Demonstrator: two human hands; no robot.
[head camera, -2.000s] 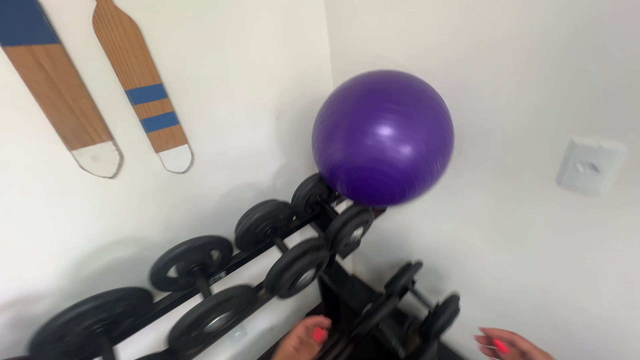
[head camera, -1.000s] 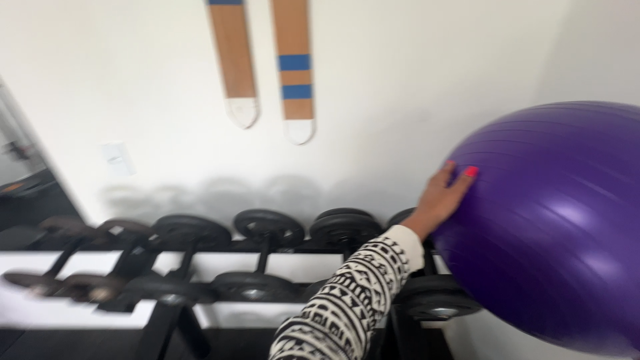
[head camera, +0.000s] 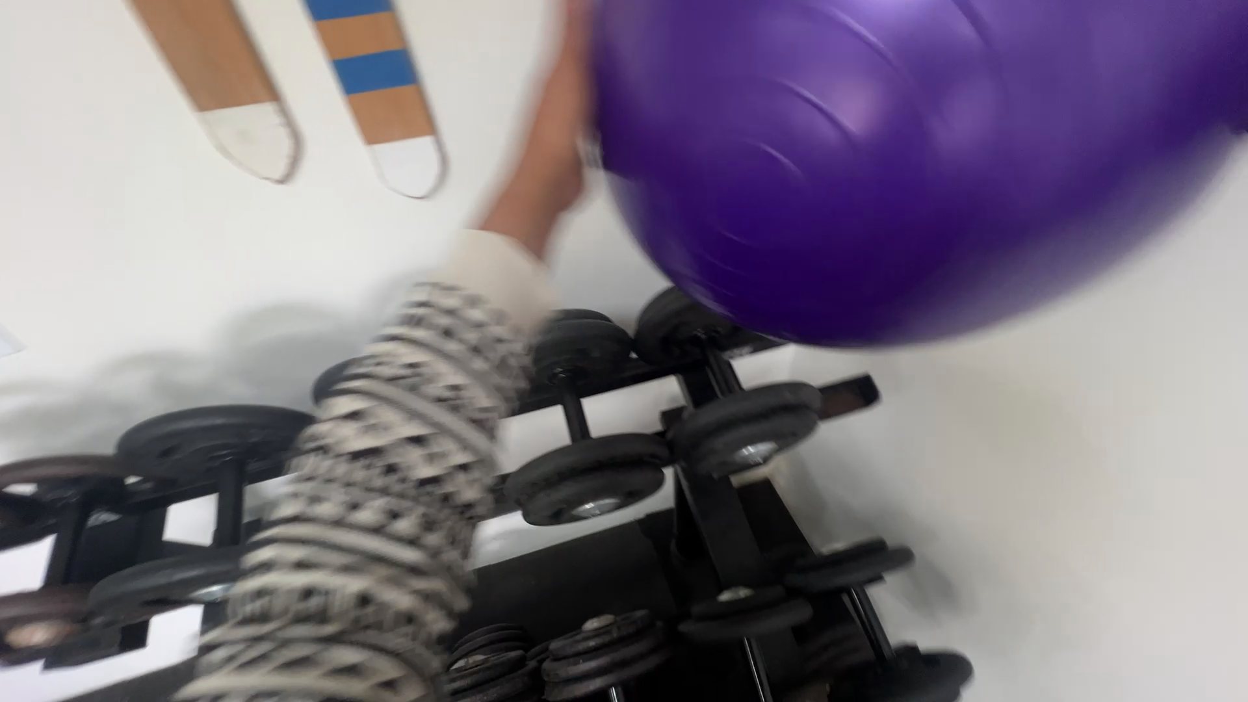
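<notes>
A large purple exercise ball (head camera: 877, 175) fills the upper right, above the right end of the dumbbell rack. My left hand (head camera: 561, 127), blurred, lies against the ball's left side; its fingers run up past the top edge of the view. A black-and-cream patterned sleeve covers that arm and crosses in front of the rack. My right hand is not visible; the ball's far right side runs out of view, with a small dark spot at the right edge that I cannot identify.
Black dumbbells (head camera: 590, 478) lie along the upper tier of a black metal rack (head camera: 717, 526), with several more on the lower tier. Two wooden paddle-shaped boards (head camera: 390, 107) with painted bands hang on the white wall (head camera: 146, 263). A second wall stands at the right.
My left hand, low and off the ball two seconds ago, came onto the ball's left side and remains there. The ball now sits higher in view, with the rack below it.
</notes>
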